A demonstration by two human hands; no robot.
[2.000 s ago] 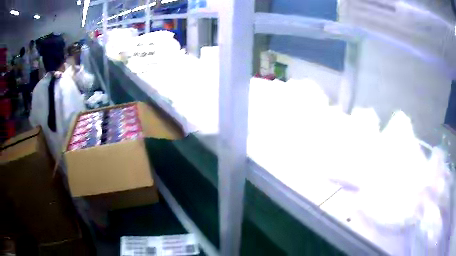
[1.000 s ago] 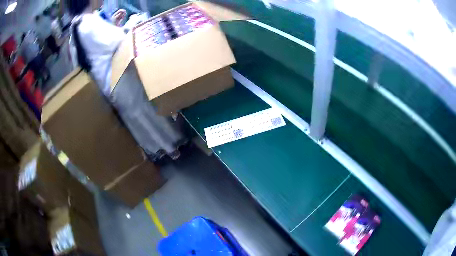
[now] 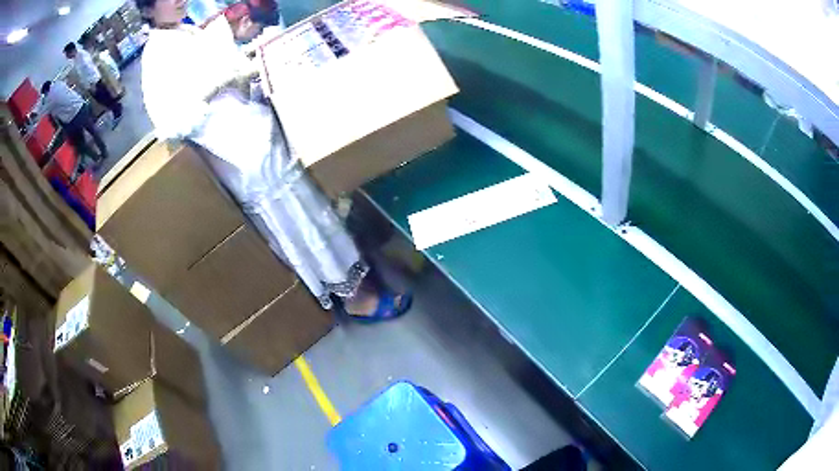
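Two pink and purple retail boxes [image 3: 699,396] lie side by side, partly offset, on the green bench [image 3: 524,276] at the lower right. A white label sheet [image 3: 483,212] lies flat farther up the bench. An open brown shipping carton [image 3: 368,101] filled with rows of retail boxes stands at the bench's far end, slightly tilted in view. Neither of my hands is in the picture. A white shape, perhaps a sleeve, is cut off at the lower right edge.
Another person [image 3: 248,138] in white stands behind the carton. Large brown cartons [image 3: 202,239] and smaller labelled ones [image 3: 101,331] stand on the floor at left. A blue stool [image 3: 396,432] is beside the bench. A grey post [image 3: 616,110] rises at the side rail; the green conveyor [image 3: 736,212] lies beyond.
The view has swung down from the overhead shelf to the bench, bringing the two retail boxes and stool into sight. The other person now appears more upright and more fully in view.
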